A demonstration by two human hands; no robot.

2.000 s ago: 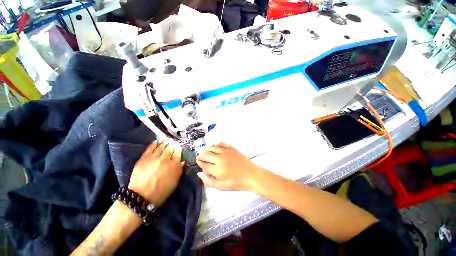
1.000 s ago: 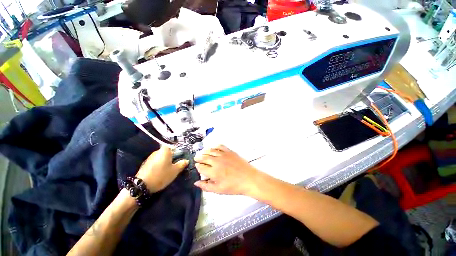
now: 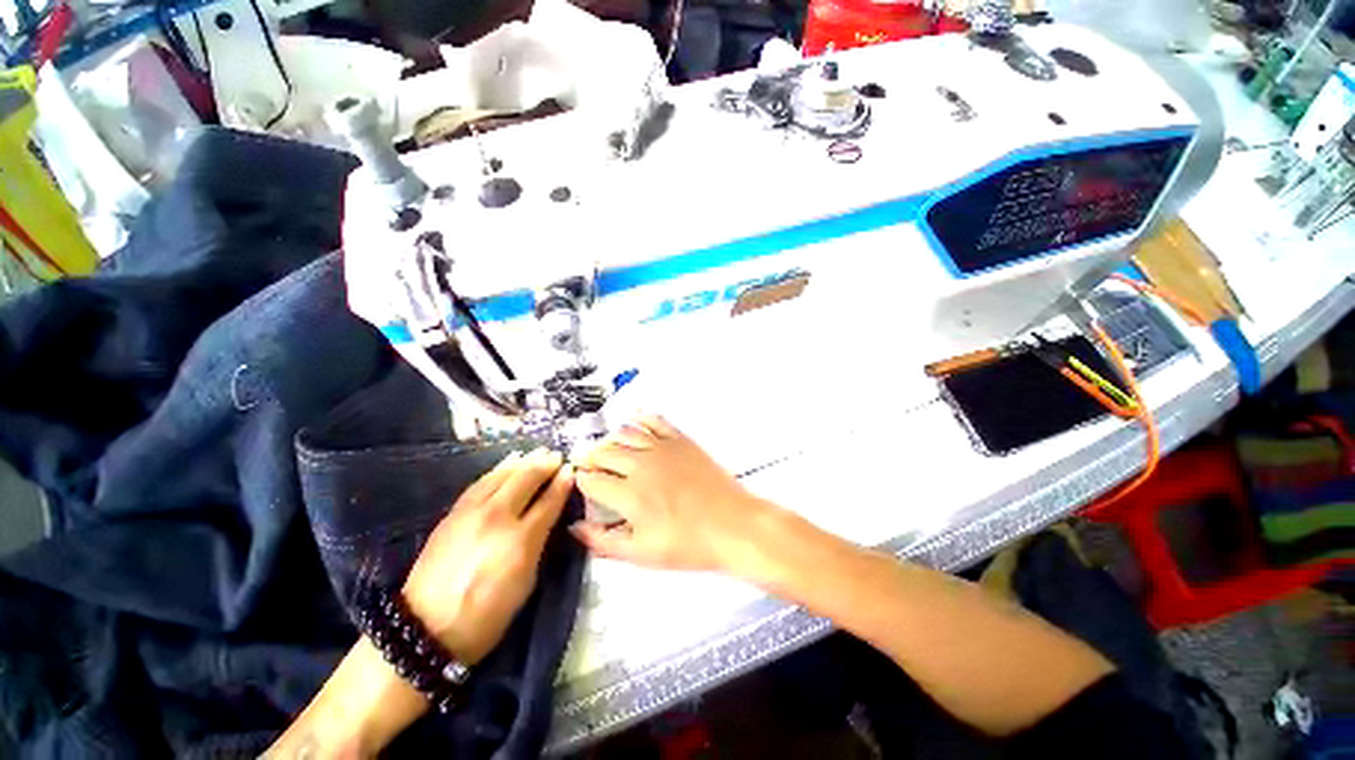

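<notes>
A dark navy denim garment (image 3: 245, 386) spreads over the left of the table and under the machine head. A folded edge with pale stitch lines shows beside my left hand. My left hand (image 3: 491, 557), with a dark bead bracelet at the wrist, lies flat on the denim, fingertips just in front of the presser foot (image 3: 572, 423). My right hand (image 3: 654, 498) is at the right side of the foot, its bent fingers on the denim's edge, close to my left fingertips. The needle is too small and blurred to make out.
The white sewing machine (image 3: 713, 223) spans the middle. A black phone (image 3: 1025, 398) with yellow-orange snips (image 3: 1097, 389) on it and an orange cord lie at the right. A ruler-marked table edge (image 3: 713, 653) runs in front. A red stool (image 3: 1189, 557) stands below right; pale cloth lies behind the machine.
My left hand has come down and flattened on the denim by the foot. The folded edge with stitch lines now shows left of it. My right hand has barely moved.
</notes>
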